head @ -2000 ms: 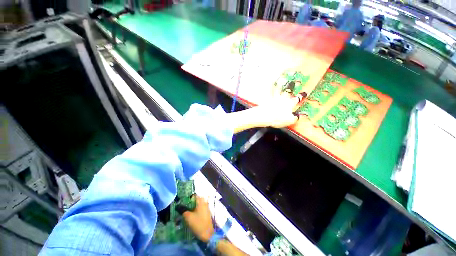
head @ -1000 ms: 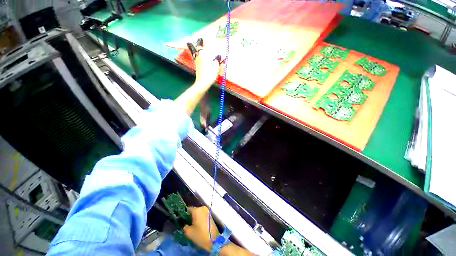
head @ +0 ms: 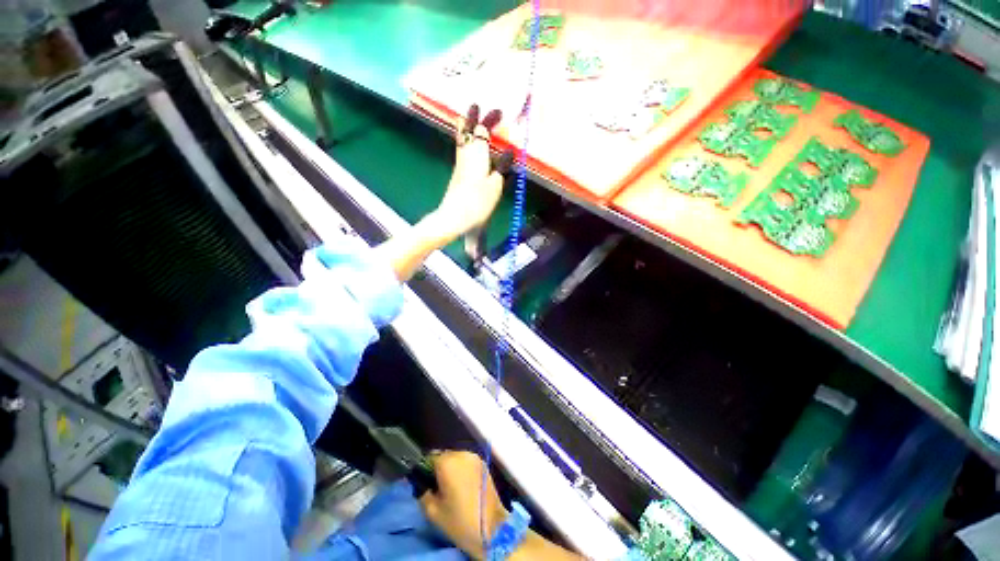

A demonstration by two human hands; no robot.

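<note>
My left hand [head: 475,164], with black finger cots, is raised with fingers apart and empty at the front edge of the orange-red mat [head: 570,164]. Several small green circuit boards [head: 583,66] lie on this mat. My right hand [head: 461,499], at the bottom centre, wears a light-blue wrist strap [head: 508,534]. It is shut on a green circuit board [head: 400,447], seen nearly edge-on and partly hidden by the fingers.
A second orange mat [head: 866,247] on the green bench [head: 932,296] bears rows of boards [head: 817,192]. A white-railed conveyor [head: 548,362] runs diagonally, with green boards [head: 666,530] at its lower end. A dark rack [head: 132,219] stands left; papers [head: 970,274] right. The coiled blue cord [head: 519,208] hangs centrally.
My left hand has moved from over the mats back to the front edge. More separate boards now show on the nearer mat. The board in my right hand has turned from face-on to nearly edge-on.
</note>
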